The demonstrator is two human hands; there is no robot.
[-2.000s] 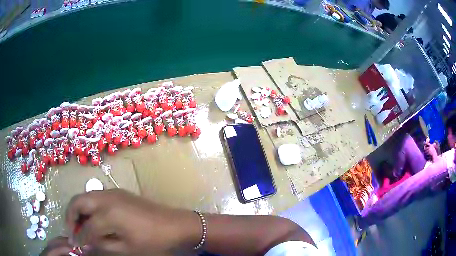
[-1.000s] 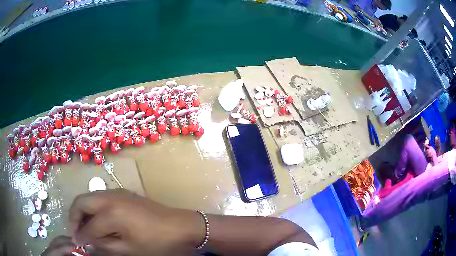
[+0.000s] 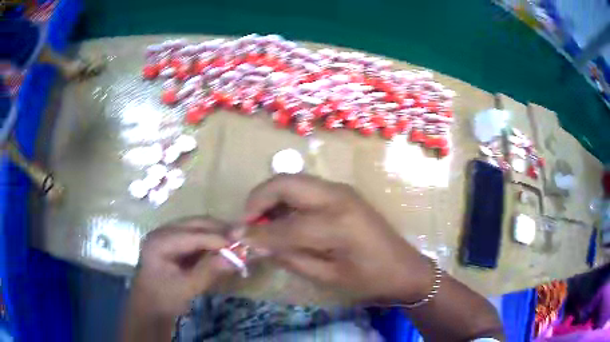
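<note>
My left hand (image 3: 184, 257) and my right hand (image 3: 328, 237) meet in front of me, both bare, a bracelet on the right wrist. A small red-and-white figurine (image 3: 234, 258) with a pale disc edge is pinched in my left fingers. My right fingertips hold a small red part (image 3: 257, 219) just above it; fingers hide much of both. White round bases (image 3: 157, 180) lie loose at left, blurred. A white round dish (image 3: 287, 161) lies just beyond my right hand. Dense rows of figurines (image 3: 301, 93) stand across the back of the bench.
A phone (image 3: 483, 214) lies at right, with a white lid (image 3: 524, 228) and a small pile of loose figurines (image 3: 525, 152) beyond. A green belt (image 3: 374, 27) runs behind the bench. A blue bin edge (image 3: 33, 133) is at left. Part of a person in pink (image 3: 583, 300) shows at lower right.
The view has swung left, so the bench things sit further right and the bin edge shows. My left hand, before mostly cut off, is now in full view with the figurine.
</note>
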